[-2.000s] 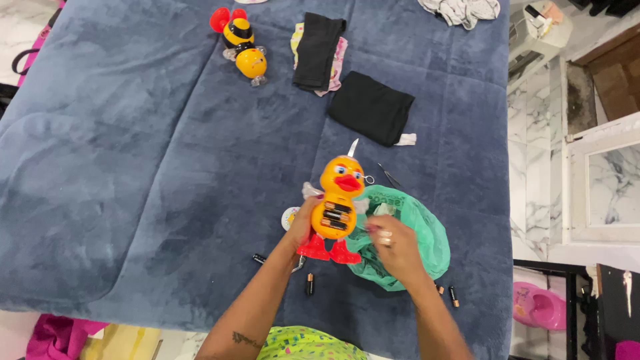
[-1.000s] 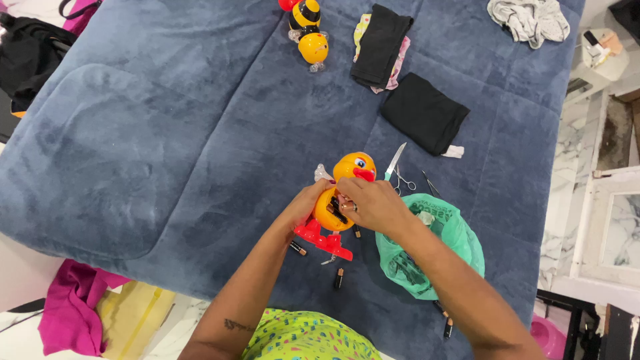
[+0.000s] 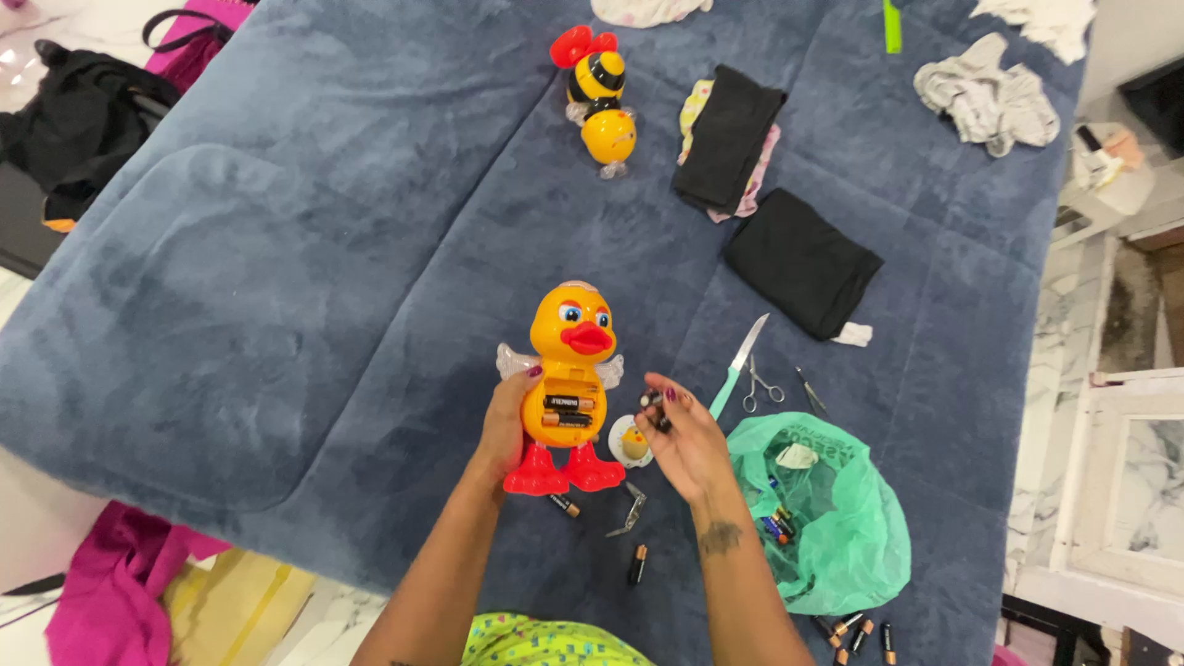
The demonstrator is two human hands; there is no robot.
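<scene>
My left hand (image 3: 504,421) holds a yellow plastic duck toy (image 3: 572,324) with red feet by its side. The duck's belly compartment is uncovered, and two Duracell batteries (image 3: 568,403) lie in it below a vacant slot. To the duck's right, my right hand (image 3: 683,435) is closed around dark batteries (image 3: 653,401) between thumb and fingers; their exact number is unclear. A white oval cover with a duck picture (image 3: 631,441) lies between the toy and my right hand. Loose batteries (image 3: 638,564) and a folding metal tool (image 3: 629,511) rest below on the blue padded surface.
A green plastic bag (image 3: 860,527) with batteries inside sits at the right, with several more beside it. Above it lie a green-handled knife (image 3: 740,365), scissors (image 3: 760,384) and a small pointed tool (image 3: 810,389). Folded black cloths (image 3: 803,264) and a bee toy (image 3: 601,97) are farther up.
My right hand has moved off the duck's belly to the right, with batteries in its fingers. Two seconds ago more batteries filled the compartment. The duck is upright and faces the camera again.
</scene>
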